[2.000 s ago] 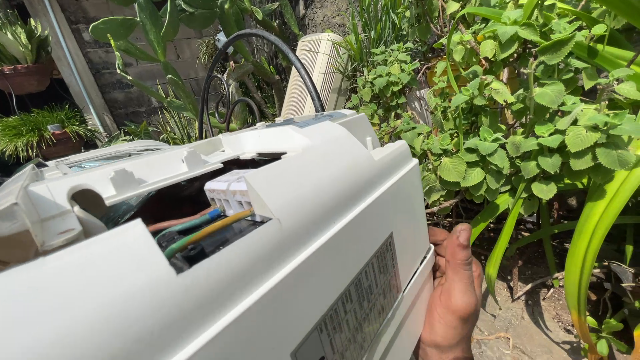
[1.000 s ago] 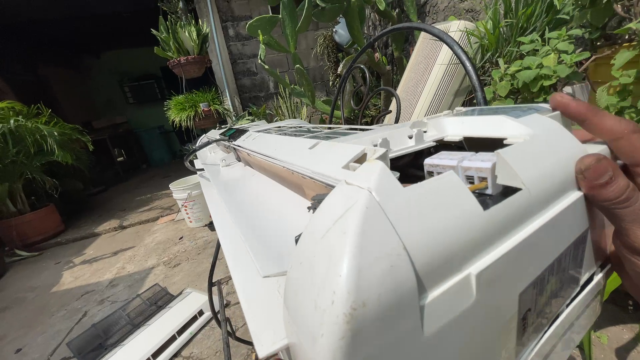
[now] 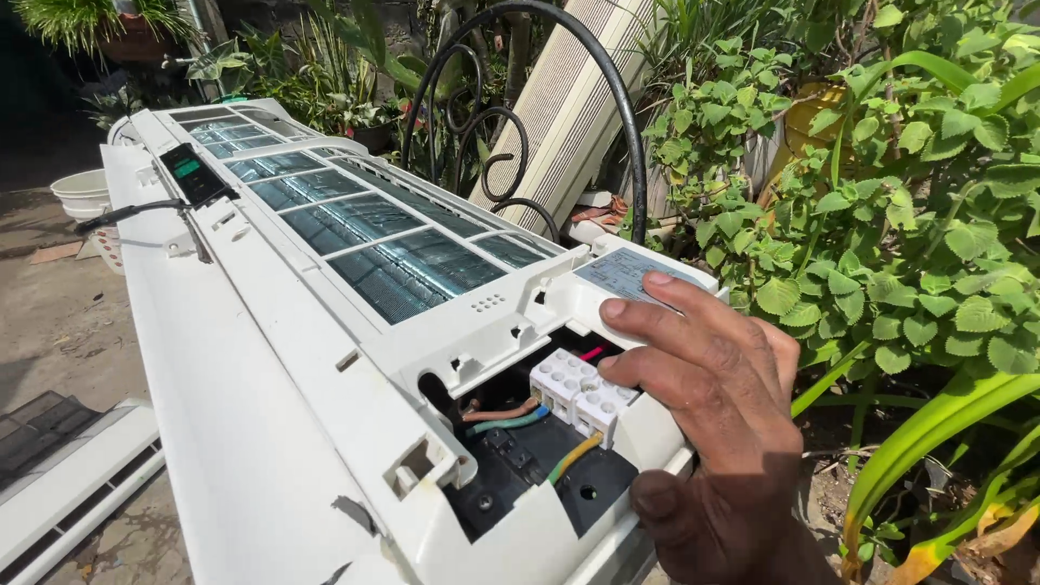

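Observation:
The white plastic housing of a split air conditioner's indoor unit (image 3: 268, 325) lies at a slant across the view, its finned coil (image 3: 366, 236) showing through the frame. My right hand (image 3: 715, 406) rests over its near right corner, fingertips by a printed label (image 3: 626, 272) and the wiring opening, thumb at the lower edge. In that opening sits a white terminal block (image 3: 581, 394) with brown, blue-green and yellow-green wires (image 3: 575, 457). A small display module (image 3: 193, 175) on a black cable lies on the far left part of the housing. My left hand is out of view.
Behind the unit stand a curved black metal frame (image 3: 630, 106) and a leaning beige louvered panel (image 3: 561, 106). Leafy plants (image 3: 918, 244) grow close on the right. On the left are a white bucket (image 3: 81, 193) and, on the ground, a white slotted panel (image 3: 73, 496) beside dark mesh filters (image 3: 41, 431).
The view has swung and now looks down on the unit's coil side. My right hand, earlier at the housing's outer edge, now lies over its corner beside the wiring opening.

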